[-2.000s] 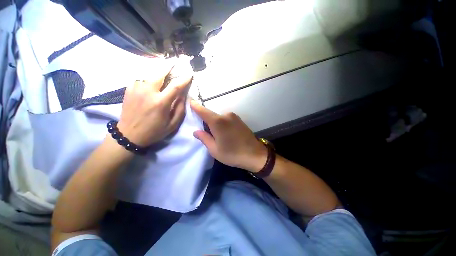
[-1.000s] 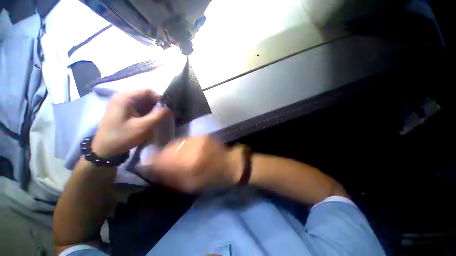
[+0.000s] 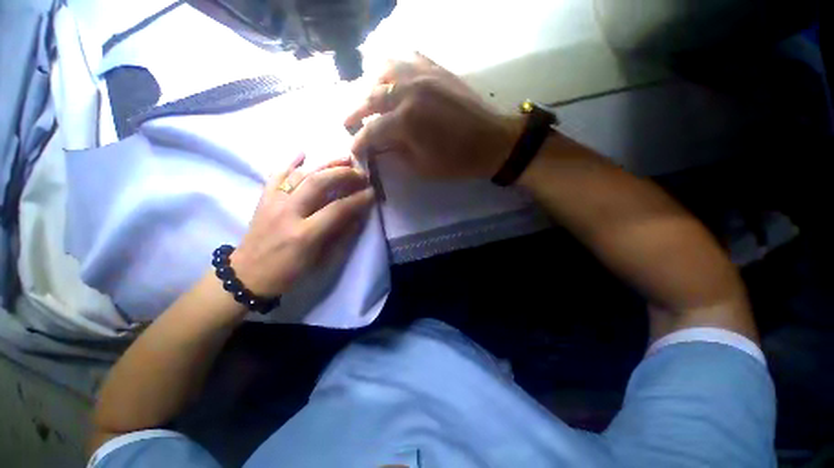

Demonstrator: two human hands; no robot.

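A pale lilac pocket bag [image 3: 174, 201] lies on the table in front of me, its rounded corner hanging at the table's front edge. My left hand [image 3: 306, 215] pinches its right edge between thumb and fingers. My right hand [image 3: 425, 114] is beside it, fingertips bent down at the same edge just below the machine head; glare hides exactly what they grip. A small dark strip [image 3: 376, 178] shows between the hands. A dark textured strip [image 3: 215, 99] lies on the pale cloth behind the pocket bag.
The sewing machine head [image 3: 311, 23] hangs above the hands, its needle area dark and unclear. Pale cloth folds [image 3: 41, 219] and blue-grey pieces [image 3: 27, 82] hang at the left. The table's dark ridged front edge [image 3: 466, 236] runs to the right of the pocket bag.
The dark piece that stood up near the needle a second ago is no longer raised. The pocket bag lies spread again. My right hand has moved up and right, from near my lap to below the machine head.
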